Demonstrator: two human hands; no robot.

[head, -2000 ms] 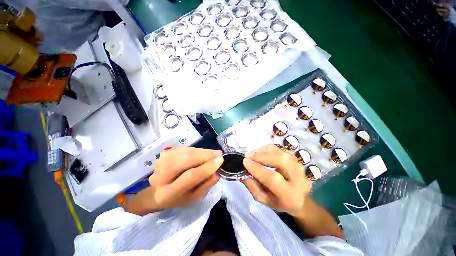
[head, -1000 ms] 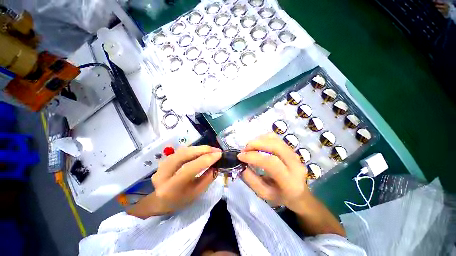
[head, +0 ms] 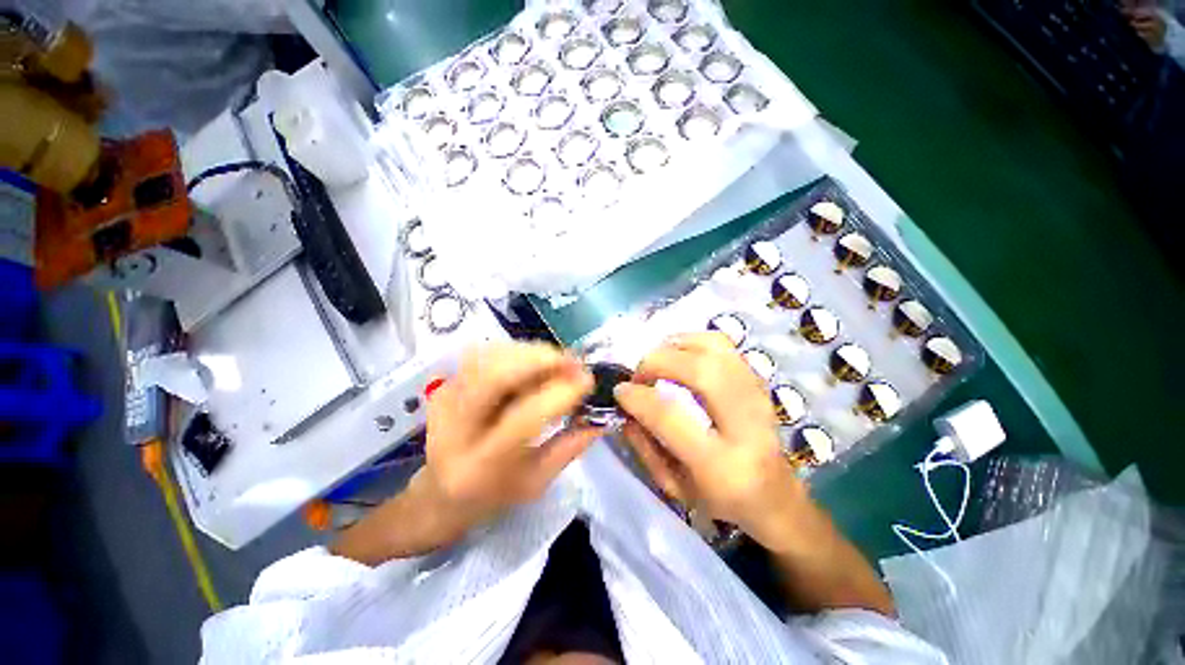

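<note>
A dark round disc with a silver ring edge, the screen-and-frame assembly (head: 607, 387), is held between my two hands in front of my chest. My left hand (head: 504, 429) is at its left side, slightly blurred, with the fingertips at the rim. My right hand (head: 712, 422) grips its right side with thumb and fingers. The fingers hide much of the unit. The module tray (head: 897, 422) lies just beyond and right of my right hand, with rows of mirror-like display modules (head: 850, 361).
The housing sheet (head: 559, 247) with rows of empty rings lies ahead. The white press base (head: 260, 481) is at left, with a red emergency stop (head: 434, 387), a black bar (head: 335, 247) and the orange press fixture (head: 114, 214). A white plug (head: 972, 430) with cable is at right.
The dark disc is turned in my fingers, and the gold tail seen below it a second ago no longer shows. My left hand has shifted slightly up and right.
</note>
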